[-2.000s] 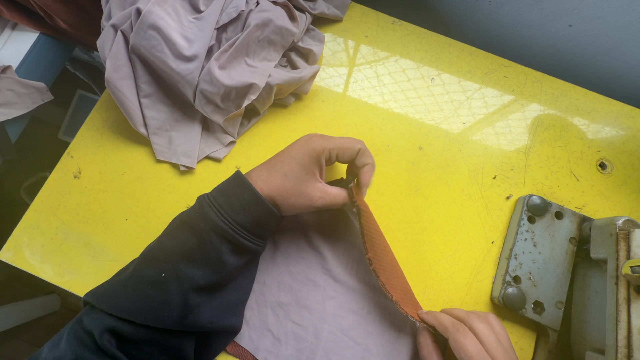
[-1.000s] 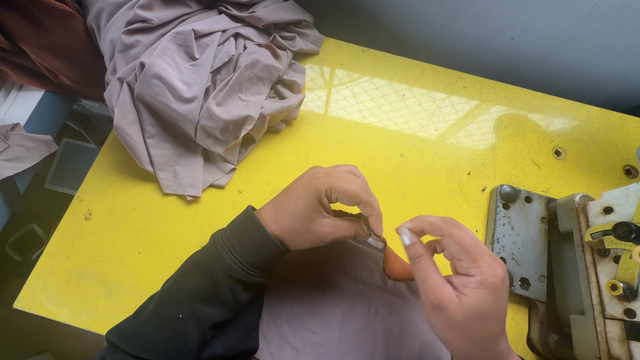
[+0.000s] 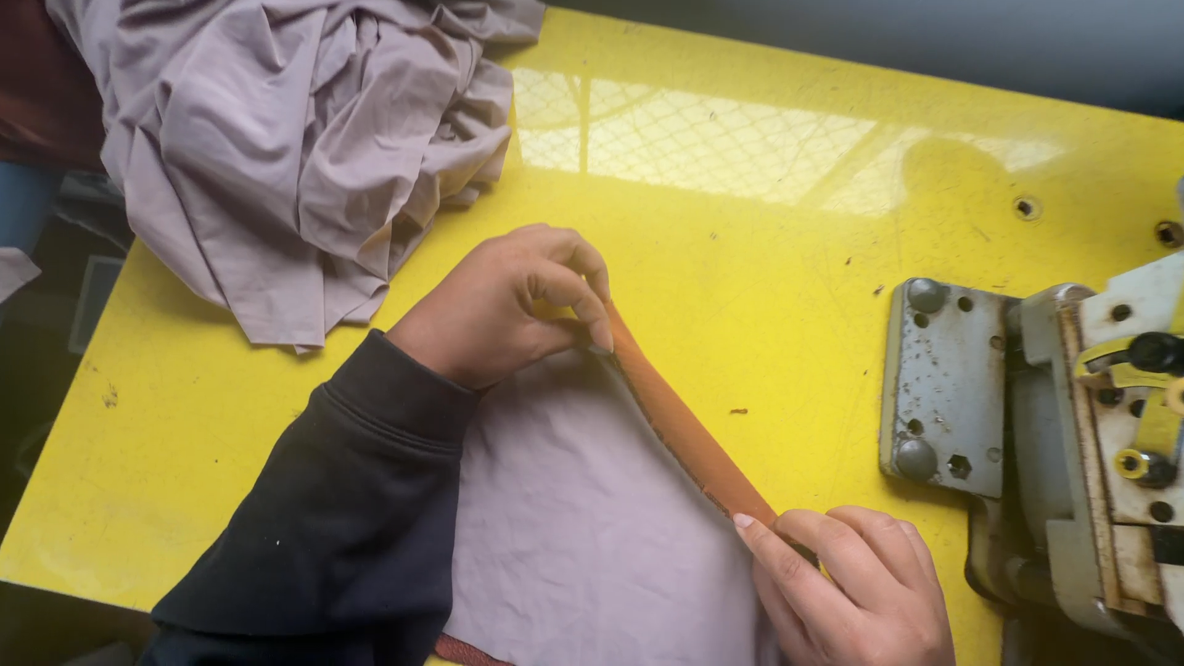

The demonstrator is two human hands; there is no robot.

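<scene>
A mauve fabric panel [image 3: 601, 527] lies at the lower middle, with an orange-brown fabric band [image 3: 689, 416] along its upper right edge. My left hand [image 3: 518, 301], in a dark sleeve, pinches the band's upper end between thumb and fingers. Lower right, my right hand [image 3: 856, 573] grips the band's other end, thumb and forefinger on the seam. Between the hands the band runs diagonally, nearly straight, with a dark stitched line where it meets the mauve cloth. A bit of reddish-brown trim [image 3: 470, 650] shows at the panel's bottom left.
A crumpled heap of mauve fabric [image 3: 305, 157] covers the upper left of the yellow table [image 3: 786, 277]. Darker brown cloth [image 3: 42, 92] sits at the far left. On the right stands a sewing machine [image 3: 1064, 444] with a metal plate [image 3: 948, 388] facing my right hand.
One second ago my hands were close together with the band bunched between them. Now my right hand is farther down and right, and the band is stretched out between them.
</scene>
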